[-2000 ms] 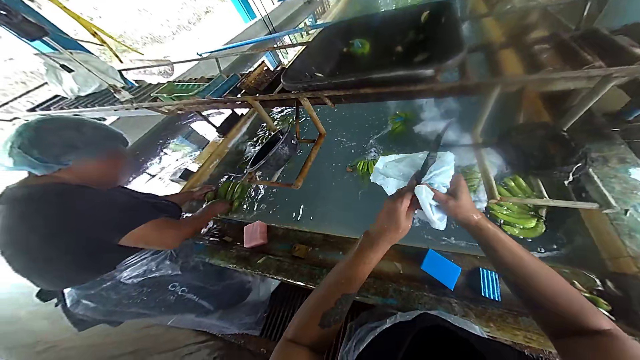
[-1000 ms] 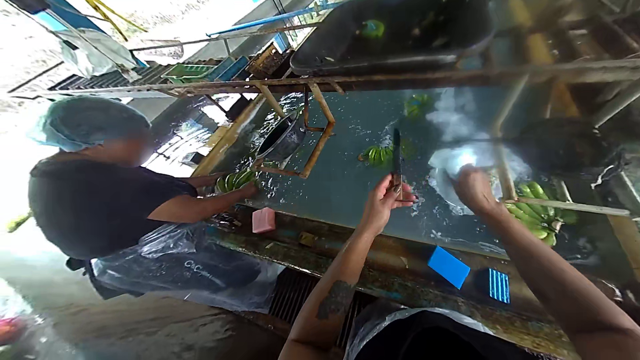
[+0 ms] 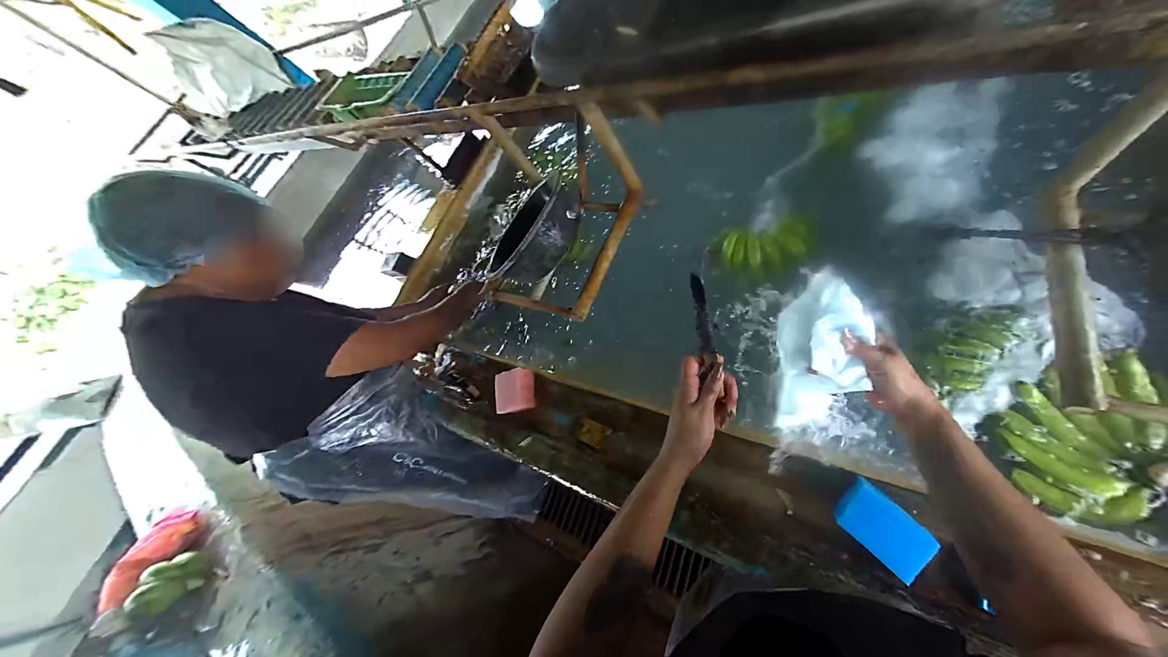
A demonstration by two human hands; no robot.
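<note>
My left hand [image 3: 703, 406] is closed around the handle of a knife [image 3: 701, 310], its dark blade pointing up and away over the water tank. To the right, my right hand [image 3: 890, 370] grips the edge of a wet white plastic sheet or bag [image 3: 826, 338], which lies partly in splashing water. A small green banana cluster [image 3: 762, 246] floats just beyond the knife. Larger green banana bunches [image 3: 1077, 447] lie at the right, beside my right forearm. On the near ledge are a blue sponge or block [image 3: 885, 529] and a pink block [image 3: 515, 391].
A co-worker [image 3: 246, 347] in a hair net stands at the left, arms reaching to the tank edge by a dark round basin [image 3: 534, 228]. Bent pipe frames [image 3: 620, 228] extend over the water. More white plastic [image 3: 949, 155] shows in the water at the upper right.
Both hands were together at the white plastic two seconds ago; now they are apart, the knife in my left. The co-worker's hands have left the banana bunch seen earlier. The view has shifted.
</note>
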